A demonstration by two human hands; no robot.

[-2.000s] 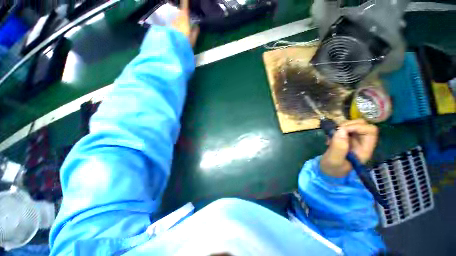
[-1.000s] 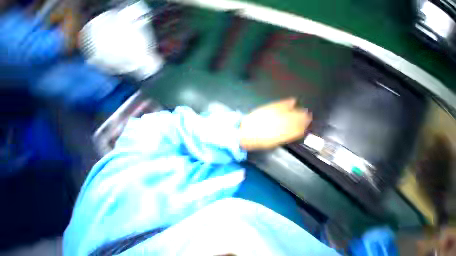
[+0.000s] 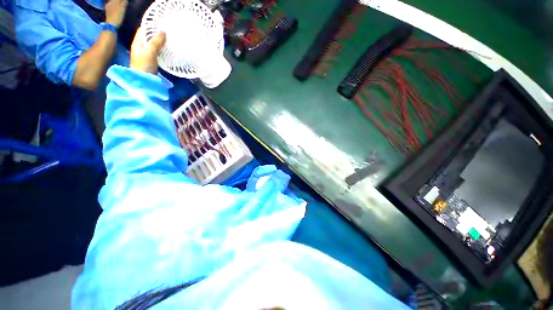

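My left hand (image 3: 147, 51) is stretched out to the upper left, with its fingers on the near rim of a white round desk fan (image 3: 182, 37); the thumb lies over the cage. My right hand is out of the picture. An open tablet-like unit (image 3: 500, 169) lies at the right in a thick black frame (image 3: 439, 143). Its circuit board (image 3: 464, 221), with white, yellow and teal patches, runs along the lower-left edge. The soldering iron is not visible.
Red lead wires (image 3: 403, 91) fan out from a long black holder (image 3: 373, 60); another black bar (image 3: 324, 42) lies beside it. A slotted white tray (image 3: 227, 154) with small wired parts stands beside the green bench's near edge. Another worker's arm (image 3: 91, 60) is at the upper left.
The view has swung left. My left hand has moved from over the bench beside the unit to the fan. The hand at the lower-right corner has left the picture.
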